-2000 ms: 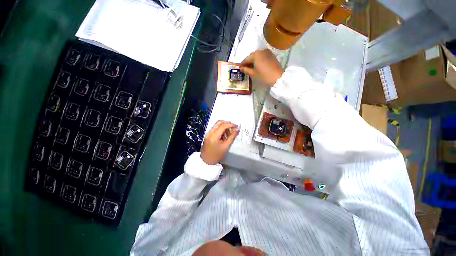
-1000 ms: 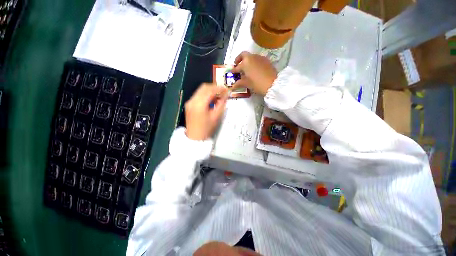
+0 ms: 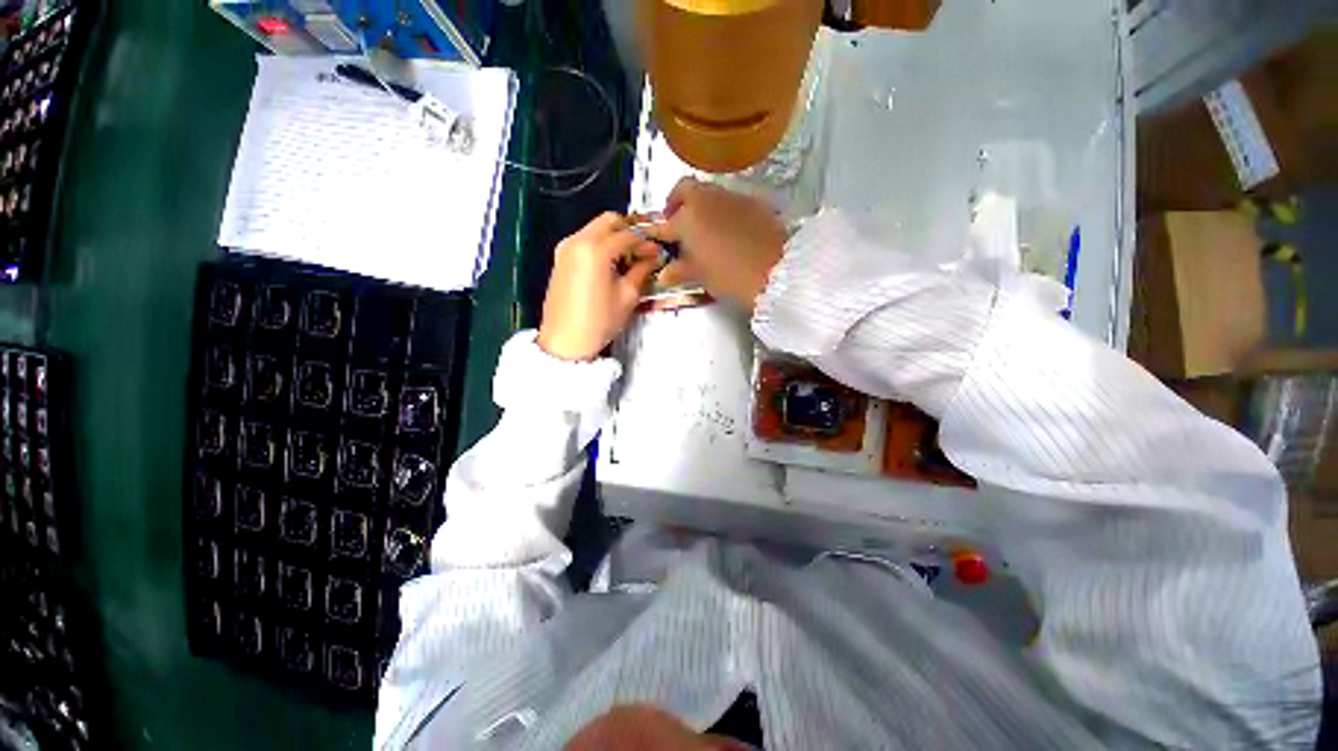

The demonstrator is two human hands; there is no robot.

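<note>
My left hand [image 3: 590, 285] and my right hand [image 3: 719, 235] meet over the assembly jig [image 3: 678, 299], which they mostly cover. Both hands have their fingertips on a small dark watch case [image 3: 668, 253] at the jig. Any smaller part between the fingers is hidden. Another dark case [image 3: 809, 407] sits in a red-brown press nest [image 3: 769, 418] on the pale fixture plate. A second red-brown nest [image 3: 917, 446] is partly covered by my right sleeve.
The orange-gold press head [image 3: 729, 88] stands beyond my hands. A black blister tray [image 3: 385, 326] with cases, papers [image 3: 367, 191] and a blue controller [image 3: 426, 27] are on the left. A blue pen [image 3: 1071, 264] and cardboard boxes [image 3: 1211, 294] are right. A red button [image 3: 970, 566] is on the front edge.
My left hand has moved forward from the white base to the jig and joined my right hand at the case. The view has shifted, showing the blue controller.
</note>
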